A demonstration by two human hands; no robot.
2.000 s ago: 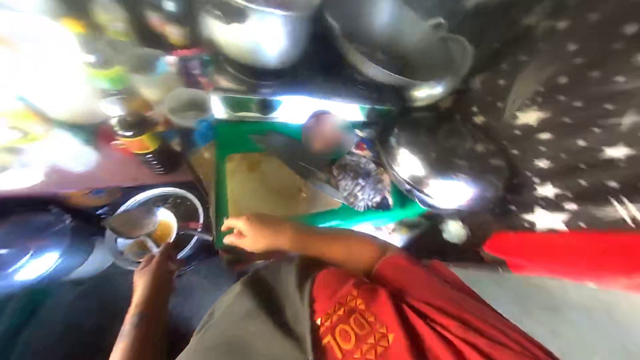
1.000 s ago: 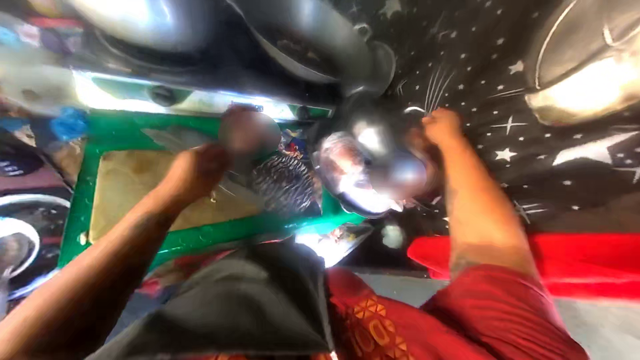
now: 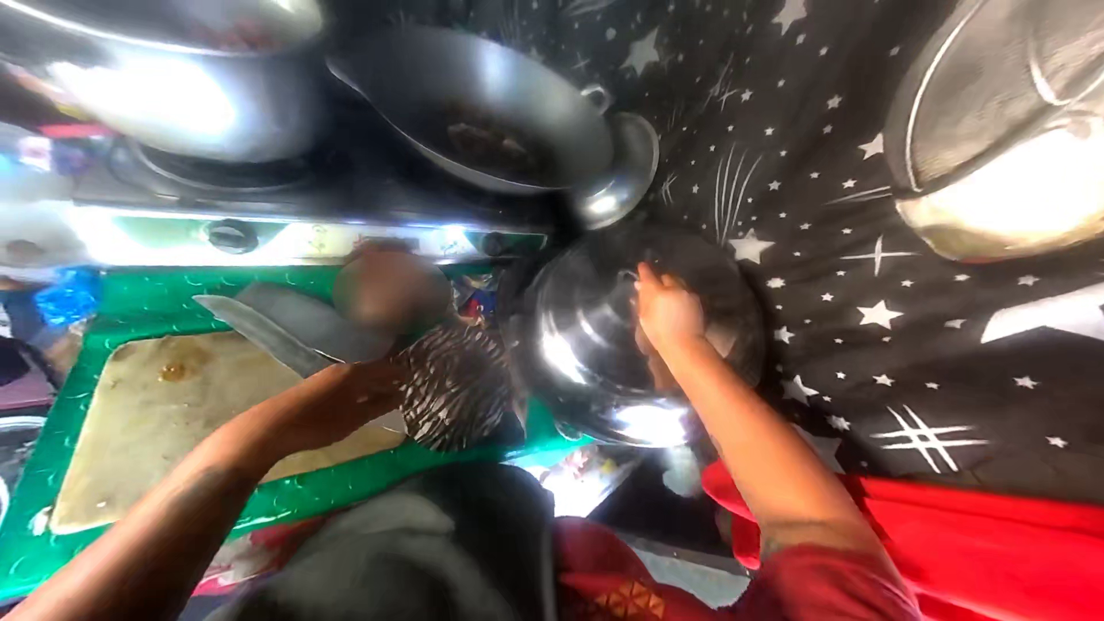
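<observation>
My right hand [image 3: 668, 306] is closed on the top of a shiny metal lid [image 3: 586, 328], which lies over a dark round pan [image 3: 742, 302]. My left hand [image 3: 371, 388] is at the near edge of a dark, silver-patterned round object [image 3: 457, 388]; its fingers are partly hidden and blurred, so a grip cannot be told. Beyond that hand lie a knife [image 3: 259, 332] and a broad grey blade [image 3: 302, 319]. A blurred brownish round thing [image 3: 392, 289] sits behind them. The pale cutting board [image 3: 181, 414] rests on a green surface [image 3: 285, 500].
A stove's control panel [image 3: 285, 241] runs behind the green surface. On the stove stand a large metal pot [image 3: 190, 95] and a wok [image 3: 483, 112], with a metal bowl-like piece [image 3: 625, 172] beside it. Another metal pot [image 3: 1009, 155] stands right, on star-patterned cloth [image 3: 862, 362]. Red material [image 3: 992, 543] lies nearer.
My left hand has moved from near the brownish round thing to the patterned object. My right hand has gone from beyond the lid onto its top. The view has shifted right since the earliest frame.
</observation>
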